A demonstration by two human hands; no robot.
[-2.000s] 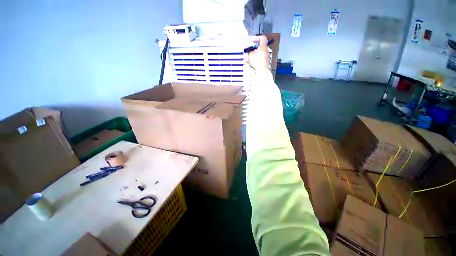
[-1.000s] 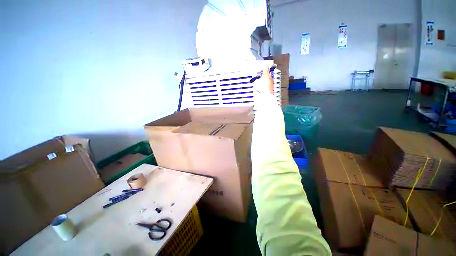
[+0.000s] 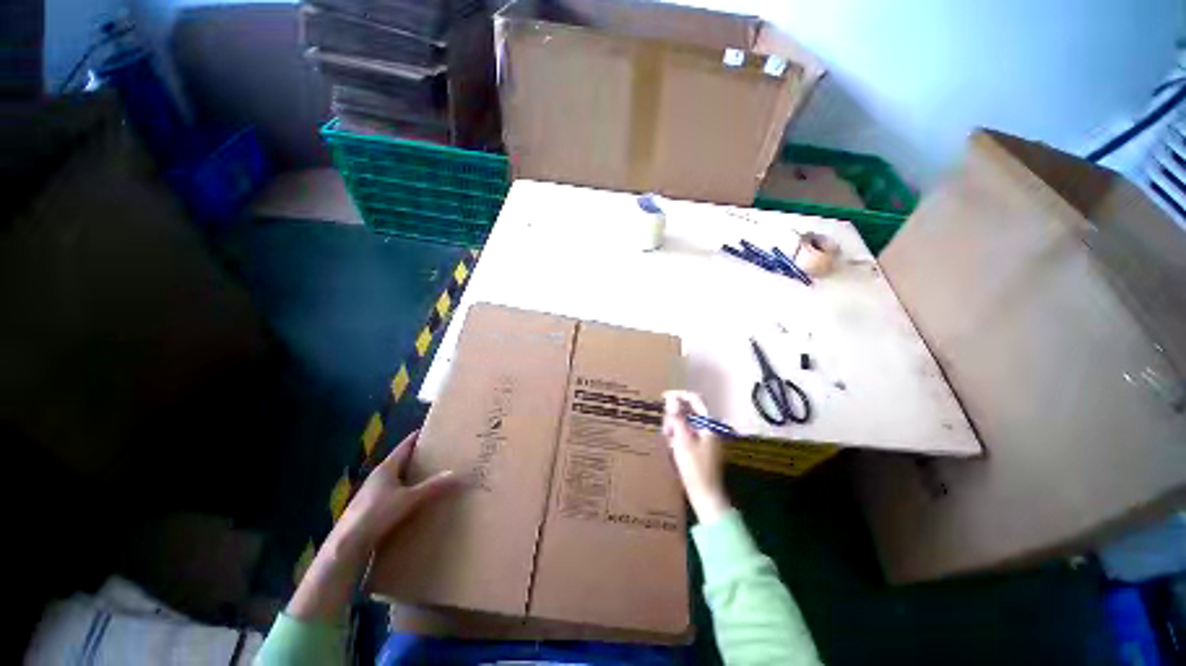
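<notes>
A flat brown carton (image 3: 520, 455) lies in front of me, its far edge over the near left part of the table. It has dark bars and printed text right of its centre crease. My left hand (image 3: 397, 492) grips its left edge, thumb on top. My right hand (image 3: 687, 423) holds a dark blue marker pen (image 3: 711, 426) at the carton's right edge, beside the dark bars. The pen points right, away from the print. More cardboard shows under the carton's near edge.
The white table (image 3: 585, 247) bears black scissors (image 3: 778, 394), several dark pens (image 3: 767, 260), a tan tape roll (image 3: 817, 254) and a pale roll (image 3: 652, 223). A large open carton (image 3: 1041, 377) stands at right, another (image 3: 637, 111) behind. A green crate (image 3: 423, 189) holds stacked cardboard.
The view has swung left and down from the big white unit to the table. My raised right arm is now low at the carton. My left hand and the flat carton have come into view.
</notes>
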